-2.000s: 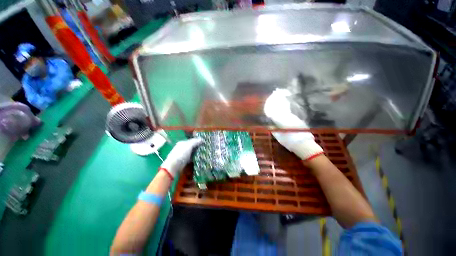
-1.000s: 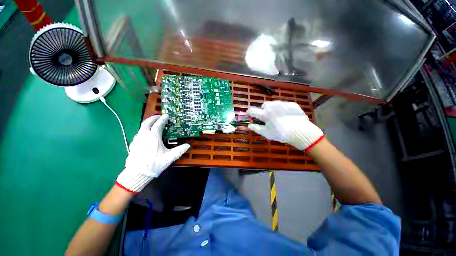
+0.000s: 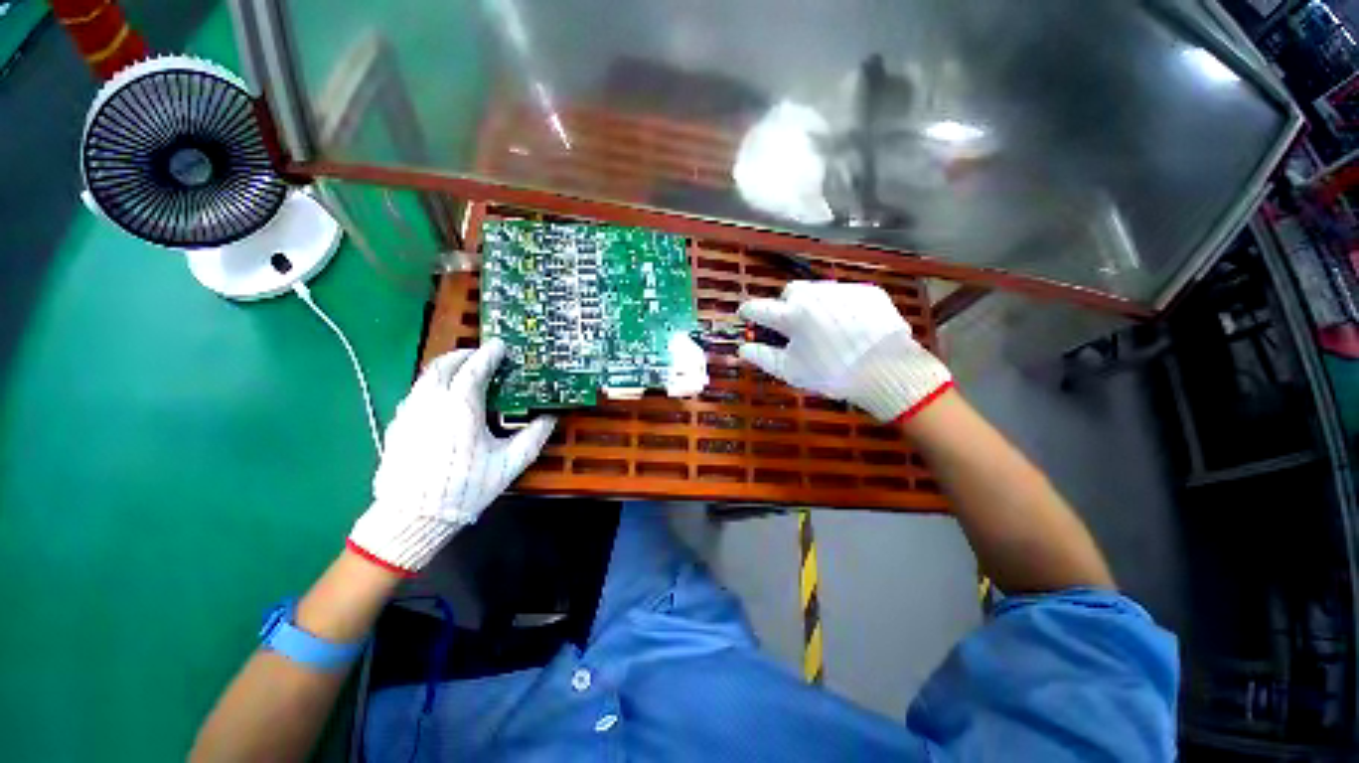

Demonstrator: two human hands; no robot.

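A green circuit board (image 3: 581,306) with rows of silver and dark parts lies on the orange-brown slotted grate (image 3: 745,480). My gloved left hand (image 3: 447,447) holds the board's near left corner, fingers on its left edge. My gloved right hand (image 3: 842,340) is just right of the board and grips small cutters (image 3: 726,339); their dark tip points left at the board's right edge, and most of the handles is hidden in the glove. A bright white patch, perhaps glare, covers the board's near right corner.
A clear hood (image 3: 954,149) with a reddish-brown lower edge stands over the grate's far side and shows reflections. A white desk fan (image 3: 189,167) with a cable stands on the green bench (image 3: 179,447) at left. A small dark object (image 3: 790,266) lies near the hood edge.
Since the first frame the view has tilted down, and my right hand has come from under the hood to the board's right edge with the cutters. Over the last second it moved slightly up and left.
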